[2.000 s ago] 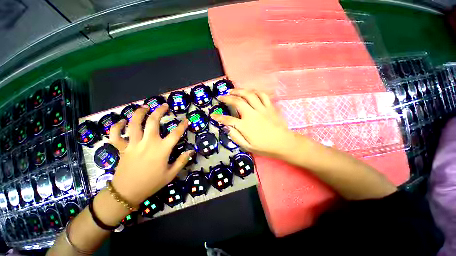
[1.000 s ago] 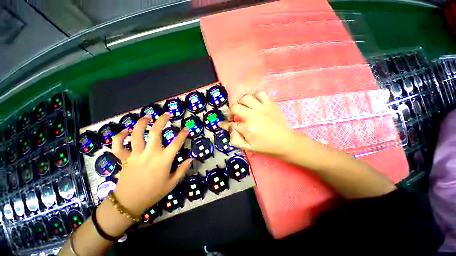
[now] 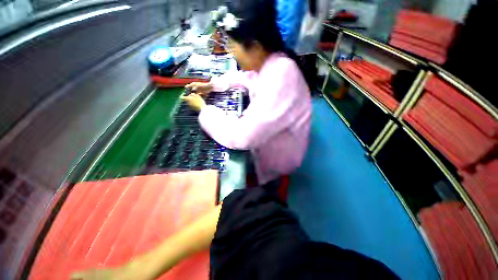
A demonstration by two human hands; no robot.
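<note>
The salmon-pink foam stack (image 3: 136, 208) lies at the lower left, nearest in front of me. My right hand (image 3: 101, 273) is at the bottom left edge, blurred and mostly cut off; my bare forearm and black sleeve reach across the foam to it. Its fingers cannot be made out. My left hand is out of the picture. Beyond the foam, trays of dark watch bodies (image 3: 188, 150) stand on the green bench.
A person in a pink smock (image 3: 273, 115) sits at the bench beyond, hands over a tray. A round blue device (image 3: 160, 59) is on a red base at the back. Racks with pink foam (image 3: 448, 120) stand right, over a blue floor (image 3: 338, 191).
The view has swung right and up, away from the board of watches. My left hand has left the picture, and my right hand is now cut off at the bottom left.
</note>
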